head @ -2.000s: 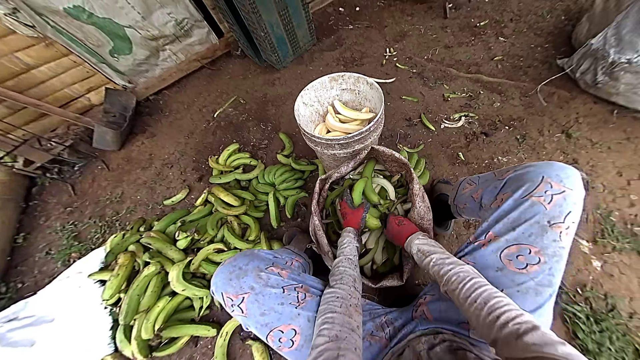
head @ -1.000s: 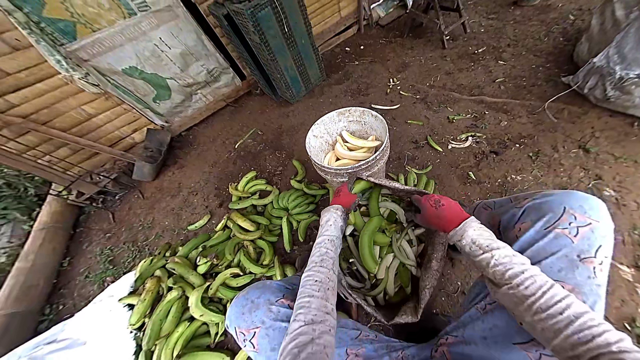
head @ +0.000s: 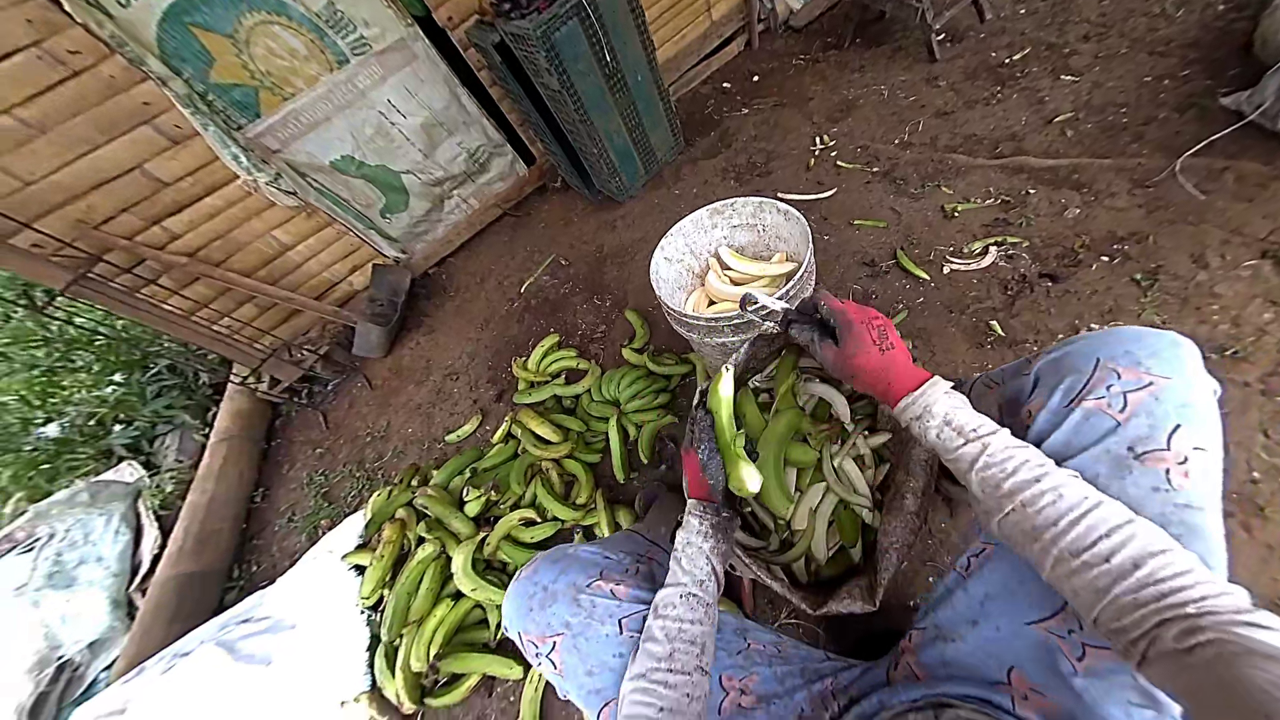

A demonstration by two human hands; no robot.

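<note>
My left hand (head: 703, 450), in a red and dark work glove, holds a green plantain (head: 733, 430) upright over the mouth of an open sack (head: 905, 520). My right hand (head: 850, 340), gloved alike, is closed on a small tool with a pale handle and a metal loop or blade (head: 765, 308), possibly a peeler, in front of the bucket. Green plantains and pale-sided peels (head: 825, 500) fill the sack between my knees. Just beyond it stands a dirty white bucket (head: 690, 240) with peeled plantains (head: 745, 268) inside.
Many green plantains (head: 450, 580) lie heaped on the soil at left, beside a white sheet (head: 260, 640). Teal plastic crates (head: 600, 100) stand by the bamboo wall (head: 100, 130). A bamboo pole (head: 205, 520) lies at far left. Peel scraps (head: 970, 260) are scattered right of the bucket.
Both hands were down in the sack, then at its rim. Now my left hand holds a green plantain and my right hand has a small tool in front of the bucket. The view has shifted.
</note>
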